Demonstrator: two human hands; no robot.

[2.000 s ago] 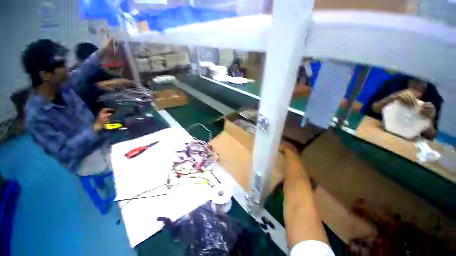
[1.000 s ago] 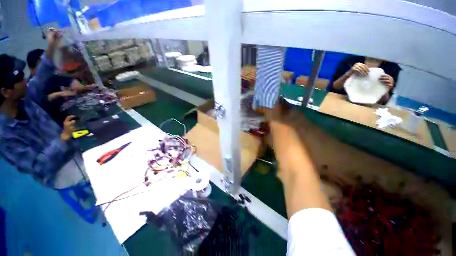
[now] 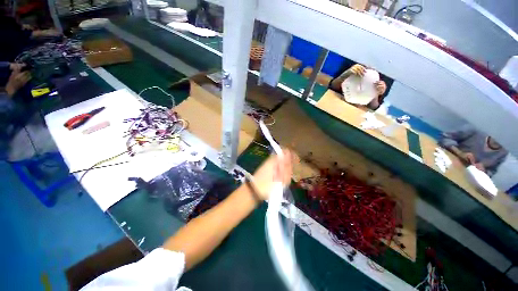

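Observation:
My left hand (image 3: 276,173) is closed around a long white cable bundle (image 3: 275,213), near the middle of the view. The bundle's upper end has thin dark and red wires and reaches back toward the open carton. Its lower part hangs blurred to the bottom edge. My forearm and white sleeve come in from the bottom left. A large heap of red-and-black lead wires (image 3: 358,210) lies on a cardboard sheet (image 3: 408,213) to the right of my hand. My right hand is not in view.
A crinkled plastic bag (image 3: 184,187) with black pieces lies left of the white upright (image 3: 233,96). A mixed wire tangle (image 3: 150,128) and red-handled pliers (image 3: 84,117) lie on a white sheet (image 3: 85,153). Other people work at the left and across the bench.
My left hand has come back from beyond the upright toward me, now with the white cable bundle in it. The view has turned right and down, showing more of the red heap.

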